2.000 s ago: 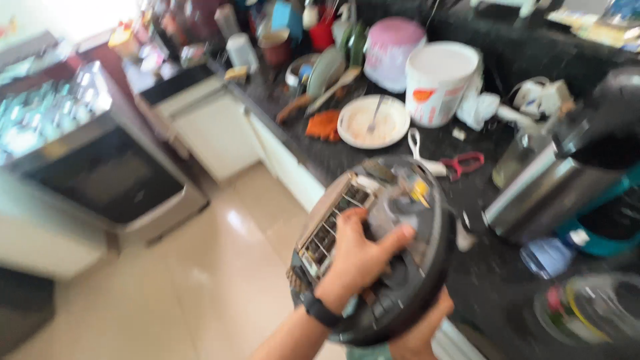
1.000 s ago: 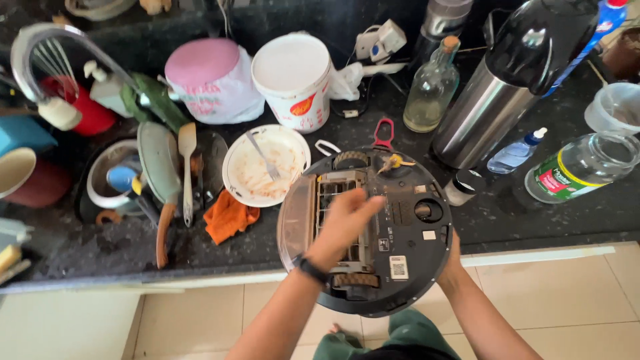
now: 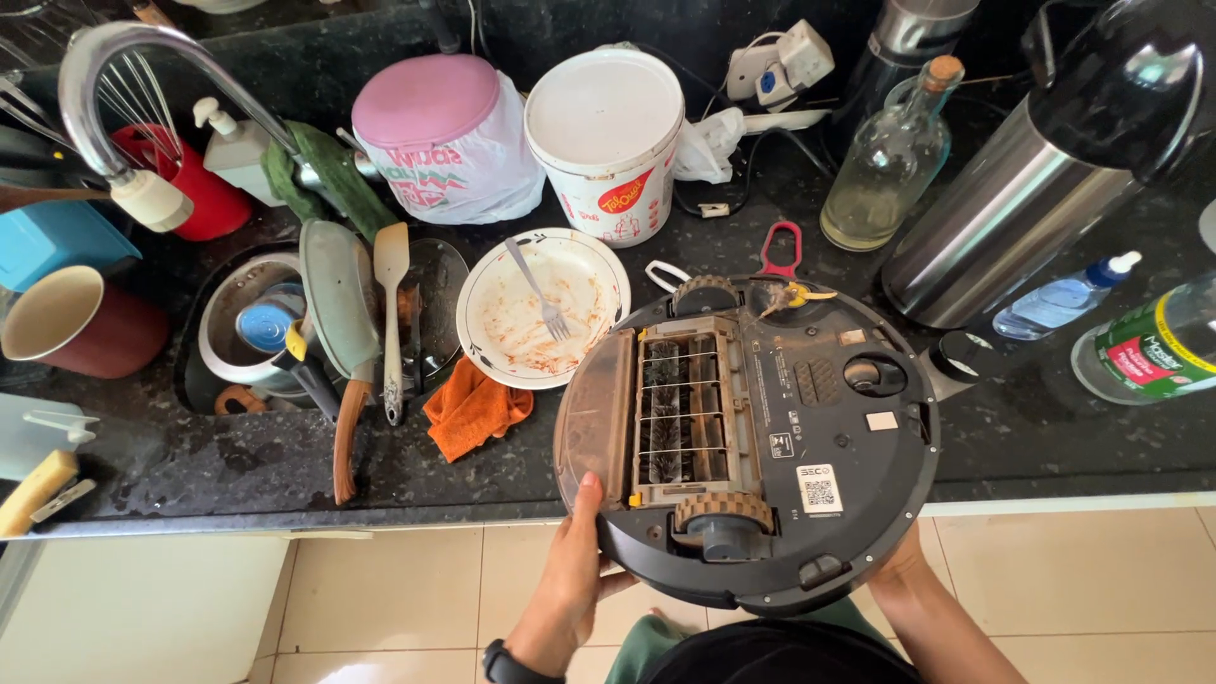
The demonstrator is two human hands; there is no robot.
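Note:
A round black robot vacuum (image 3: 826, 427) is held upside down at the counter's front edge, its underside with brush roller (image 3: 679, 408), two treaded wheels and a yellow side brush (image 3: 796, 297) facing up. My left hand (image 3: 570, 570), with a dark band on its wrist, grips the rim at the lower left, thumb on top. At the lower right, my right hand (image 3: 898, 560) supports the rim, its fingers mostly hidden under the body. Just beyond the vacuum lie red-handled scissors (image 3: 781, 249) and a white loop-shaped handle (image 3: 667, 275).
Left of the vacuum are a dirty plate (image 3: 494, 332) with a fork, an orange cloth (image 3: 475, 408), and a sink with pots and a pan (image 3: 332, 285). Behind stands a white bucket (image 3: 605, 142). A glass bottle (image 3: 879, 171), steel thermos (image 3: 1007, 218) and plastic jar (image 3: 1149, 342) stand right.
My left hand has moved from over the brush roller to the vacuum's lower left rim. My right hand stays at the lower right rim. The view has swung from the oven side toward the sink.

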